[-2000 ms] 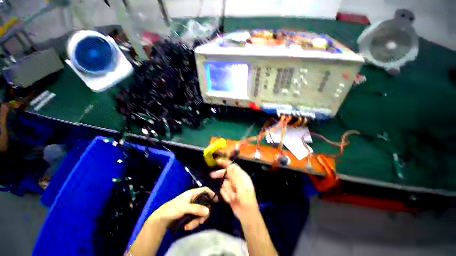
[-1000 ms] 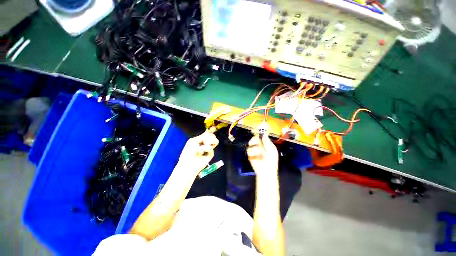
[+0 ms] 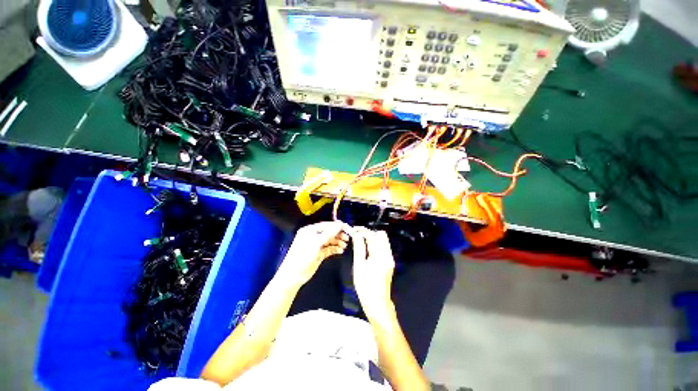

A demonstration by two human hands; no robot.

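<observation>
My left hand (image 3: 314, 248) and my right hand (image 3: 373, 263) meet just below the mounting strip, fingertips almost touching. My left fingers pinch the end of an orange test lead (image 3: 337, 205). A small pale connector end (image 3: 347, 228) shows between the hands. My right fingers are closed on a small cable connector, mostly hidden by them. The yellow-orange mounting strip (image 3: 367, 187) runs along the bench edge, with a pale connector (image 3: 384, 196) at it and a dark cable below. The cable tester (image 3: 428, 65) stands behind with its screen lit.
Black cables (image 3: 207, 69) are piled on the green bench left of the tester. A large blue bin (image 3: 76, 282) with black cables stands left of my lap. Loose cables (image 3: 643, 168) lie at right. Two fans (image 3: 79, 23) stand on the bench. White paper (image 3: 444, 169) lies behind the strip.
My right hand has moved left and down from the strip, and my left hand has moved right and down to meet it. The orange lead's end, hanging loose before, is now at my left fingers.
</observation>
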